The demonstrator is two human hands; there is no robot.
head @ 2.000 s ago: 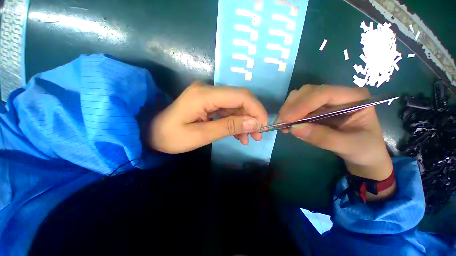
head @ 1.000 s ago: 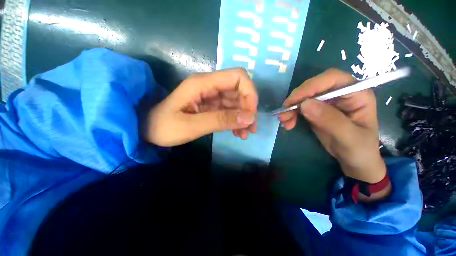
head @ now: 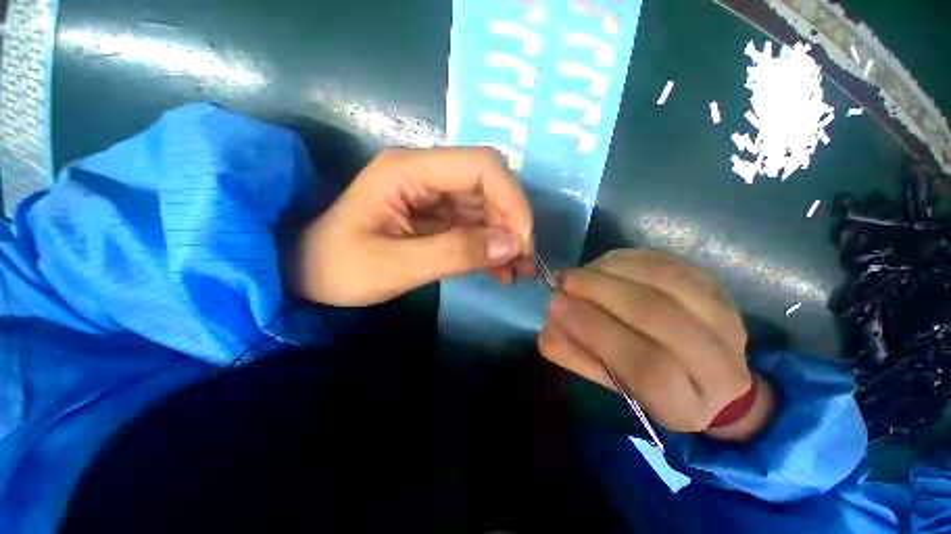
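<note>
My right hand (head: pixel 652 334) holds thin silver tweezers (head: pixel 630 402). It is turned knuckles up, and the tweezer tips reach my left fingertips. My left hand (head: pixel 417 229) has its thumb pressed against its curled index finger. Whether something small is pinched there is too small to tell. Both hands are above the lower part of a pale blue liner strip (head: pixel 485 318). Rows of small white stepped pads (head: pixel 571 99) lie on the strip beyond my hands.
A heap of small white pieces (head: pixel 784 113) lies at the upper right, with a few loose pieces around it. A pile of shiny black parts (head: pixel 902 302) is at the right. A second patterned strip (head: pixel 26 104) is at the far left. A worn edge strip (head: pixel 876 73) curves across the upper right.
My right hand has turned over and moved down, so the tweezers' rear end now points down toward me instead of up to the right. My left hand has shifted slightly up and left.
</note>
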